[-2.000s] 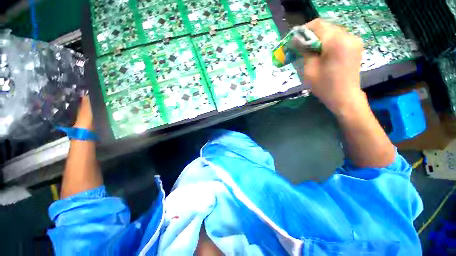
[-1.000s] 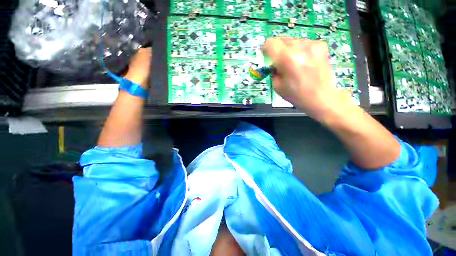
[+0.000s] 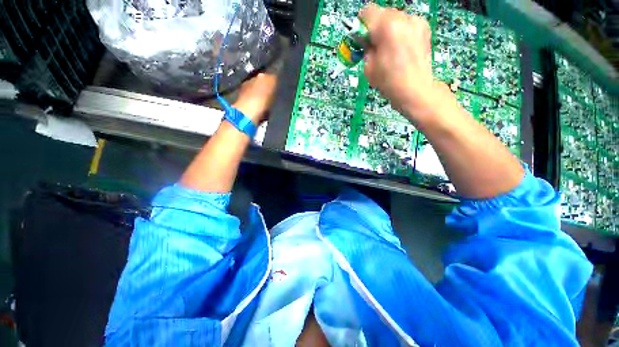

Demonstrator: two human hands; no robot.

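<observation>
My right hand (image 3: 400, 57) is closed around a small green and yellow glue bottle (image 3: 351, 49), its nozzle end over the left part of the green PCB panels (image 3: 387, 139). The panels lie in rows on a black tray (image 3: 275, 132). My left hand (image 3: 258, 91) is at the tray's left side, beside and partly under the clear bag of small silver and dark parts (image 3: 183, 51). Its fingers are hidden or blurred, so I cannot tell whether it holds anything. A blue wrist strap (image 3: 239, 120) with a thin cord is on my left wrist.
Another tray of green boards (image 3: 584, 149) is at the right. A dark ribbed stack (image 3: 41, 47) stands at the far left. A metal rail (image 3: 149, 115) runs along the bench edge. A black box-like object (image 3: 74, 264) is at the lower left.
The view has turned, so the boards, bag and rail sit tilted and further right. My right hand with the bottle has moved up toward the panels' upper left. My left hand stays by the bag.
</observation>
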